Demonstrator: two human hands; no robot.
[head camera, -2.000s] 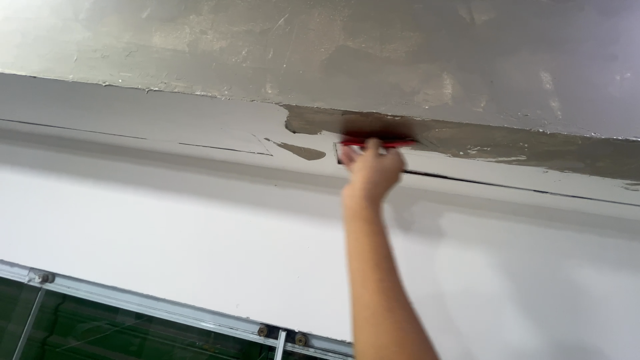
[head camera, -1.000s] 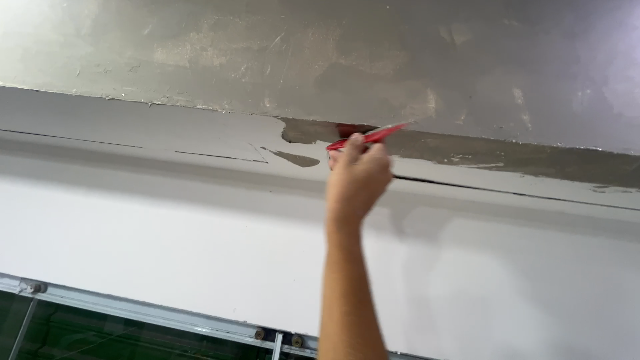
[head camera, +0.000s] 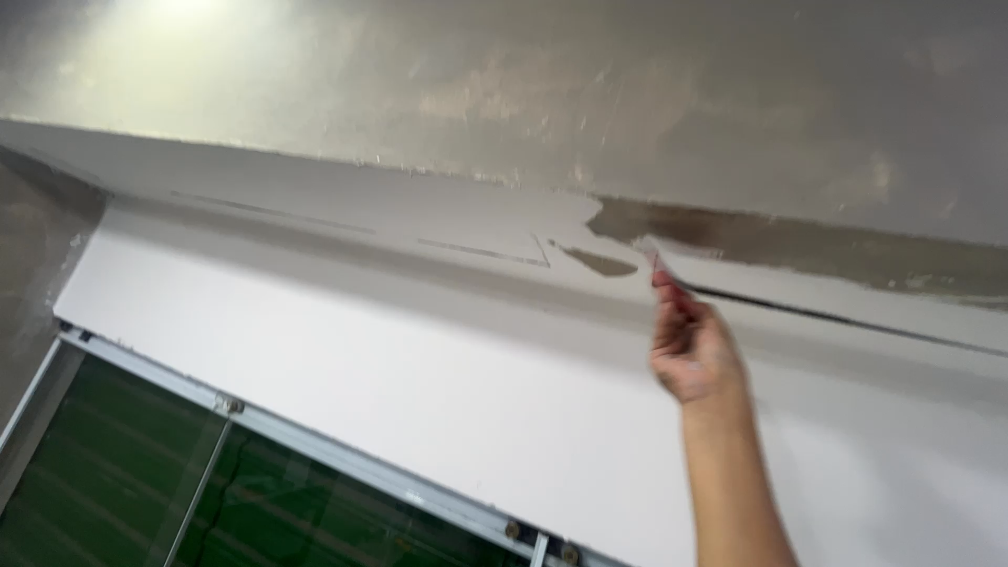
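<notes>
My right hand (head camera: 693, 346) reaches up from the lower right, its fingers closed on a red-handled scraper (head camera: 660, 268), blurred, whose exact type is hard to tell. The tool's upper end is beside the lower edge of a grey-brown coating strip (head camera: 787, 242) on the underside of a ledge. A small pointed grey patch (head camera: 602, 262) lies just left of the tool. From behind the fingers a dark gap line (head camera: 835, 316) runs to the right. My left hand is out of view.
Above is a grey plastered surface (head camera: 488, 87) with a rough edge. Below, a white panel (head camera: 394, 346) slopes down to a metal track (head camera: 331, 453) with rollers and green glass panes (head camera: 331, 512). A grey wall (head camera: 35, 236) stands at the left.
The red tool has turned from lying nearly along the strip to pointing upward, with my hand lower beneath it. The view has swung left and tilted.
</notes>
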